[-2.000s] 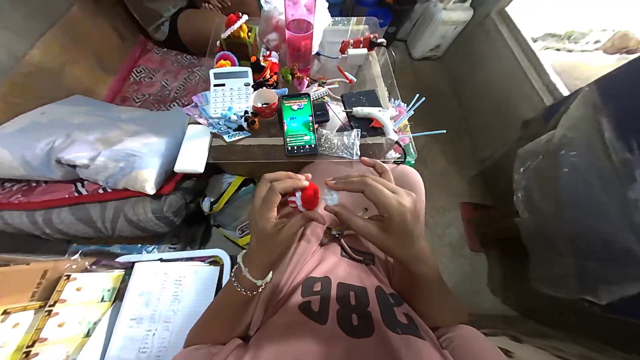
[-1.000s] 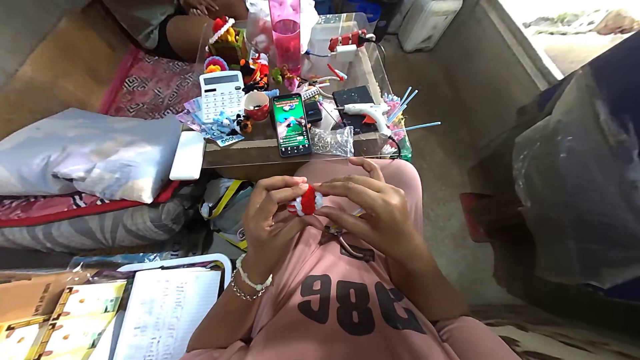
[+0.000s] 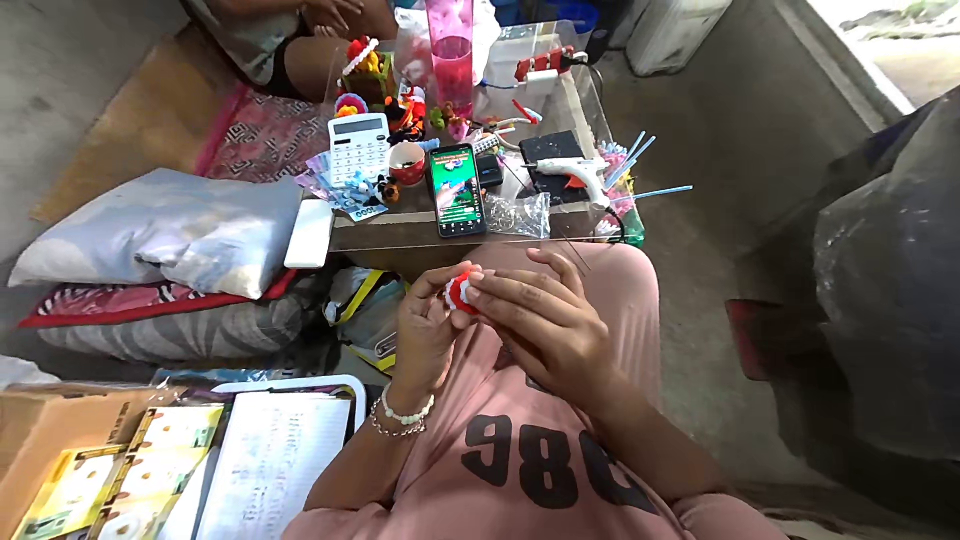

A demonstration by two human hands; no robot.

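Note:
Between my hands, above my lap, is a small red and white fuzzy piece (image 3: 459, 292). My left hand (image 3: 433, 319) pinches its left side between thumb and fingers. The fingertips of my right hand (image 3: 544, 322) press on its right side and cover part of it, with one finger raised. Just beyond, on the table, lie a lit phone (image 3: 456, 191), a clear bag of small clear pieces (image 3: 517, 215) and a white glue gun (image 3: 574, 169). A red cup (image 3: 406, 163) stands left of the phone.
The transparent-topped table (image 3: 405, 234) also bears a calculator (image 3: 358, 146), a pink bottle (image 3: 452, 64) and a red power strip (image 3: 544, 64). A notebook (image 3: 274, 450) and a cardboard box (image 3: 52, 427) are at lower left, pillows (image 3: 165, 232) at left. Another person's leg (image 3: 319, 67) is beyond.
Two seconds ago my hands were apart, the red piece in my left and a whitish, translucent thing at my right fingertips. Now both hands meet at the red and white piece.

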